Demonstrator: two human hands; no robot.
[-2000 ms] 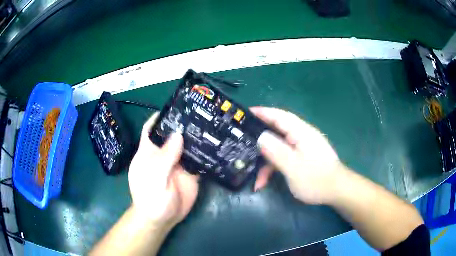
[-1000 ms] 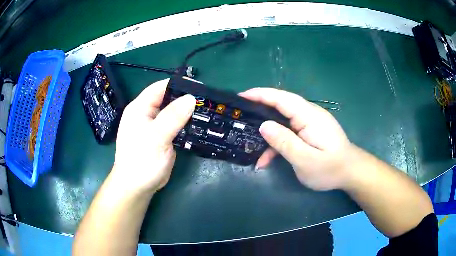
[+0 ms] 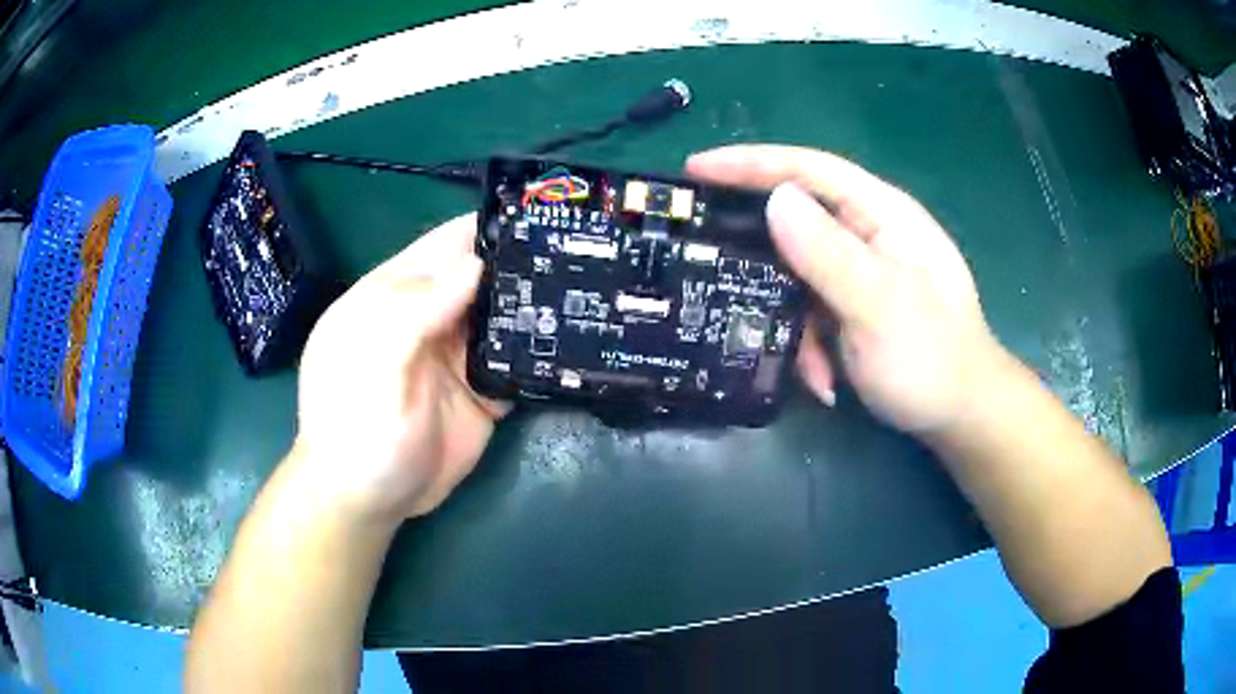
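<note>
A black rear housing with a dark main board inside is held up in front of me, board side facing me. Coloured internal wires show at its upper left corner and two yellow-orange blocks at its top edge. My left hand grips its left end. My right hand grips its right end, thumb on the upper right part. A lead cable with a round connector lies behind the housing.
A second housing with a board stands tilted at left, its cable running right. A blue basket holds rubber bands at far left. Dark stacked units and loose rubber bands are at far right. A white rail crosses behind.
The housing has turned from slanted to nearly level, its board facing me more squarely. Both hands keep hold of it. The view has shifted, and the round connector has come into sight.
</note>
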